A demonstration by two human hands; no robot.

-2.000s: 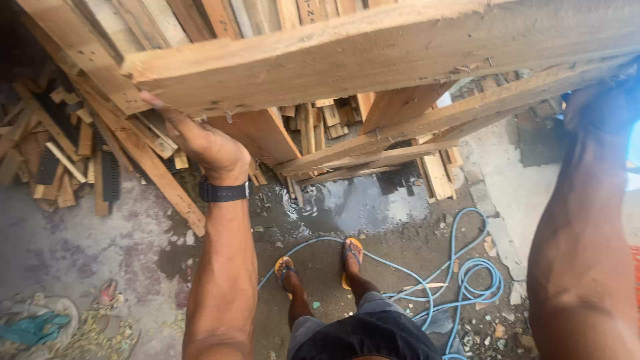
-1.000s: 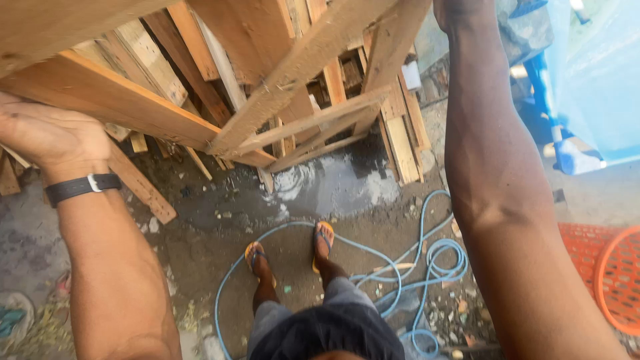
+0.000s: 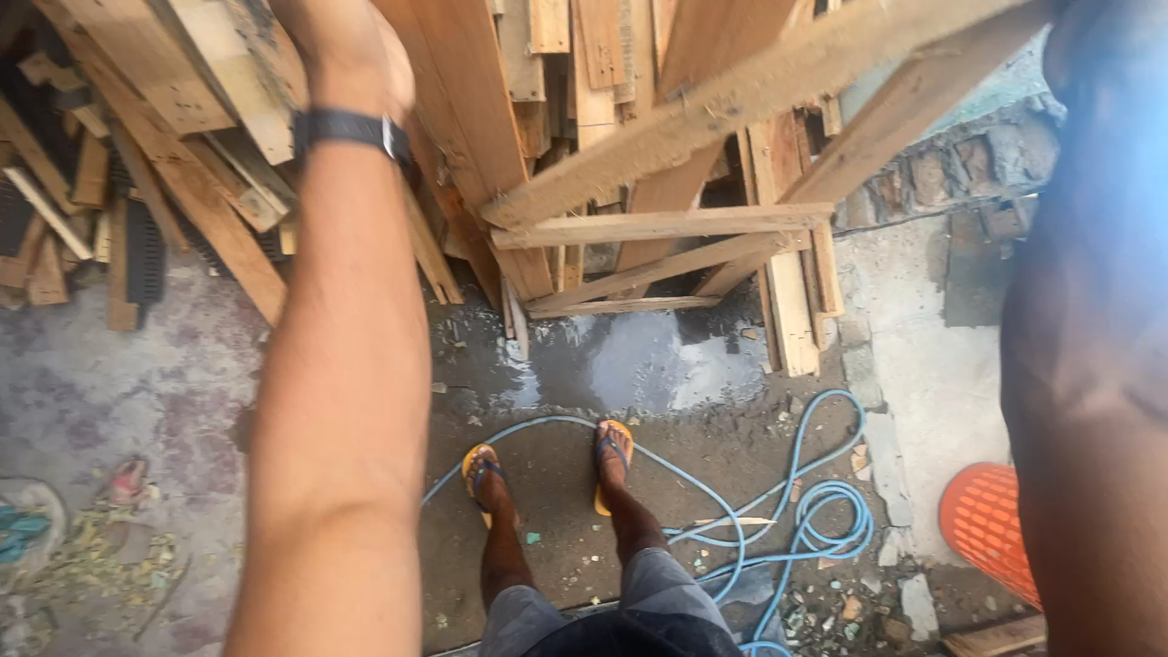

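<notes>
A tall frame of nailed wooden boards point(image 3: 730, 119) stands in front of me, its lower end by a puddle point(image 3: 639, 360). My left hand point(image 3: 360, 55), below which a black wristband point(image 3: 351, 132) sits, reaches up beside the frame's left upright board point(image 3: 461, 109); its fingers are cut off by the top edge, so its grip is hidden. My right hand point(image 3: 1077, 55) is raised at the top right, near the upper end of the slanting board, dark and blurred against glare. Whether it holds the board cannot be made out.
Stacked planks point(image 3: 584, 64) lie behind the frame, and a pile of wood offcuts point(image 3: 82, 182) at left. A blue hose point(image 3: 830, 538) loops over the wet ground around my sandalled feet. An orange plastic basket point(image 3: 990, 529) is at right, by a broken concrete edge point(image 3: 885, 465).
The wide board that crossed the top of the view two seconds ago no longer spans it. My left hand, seen open-palmed against a board one second ago, is now higher, partly out of view.
</notes>
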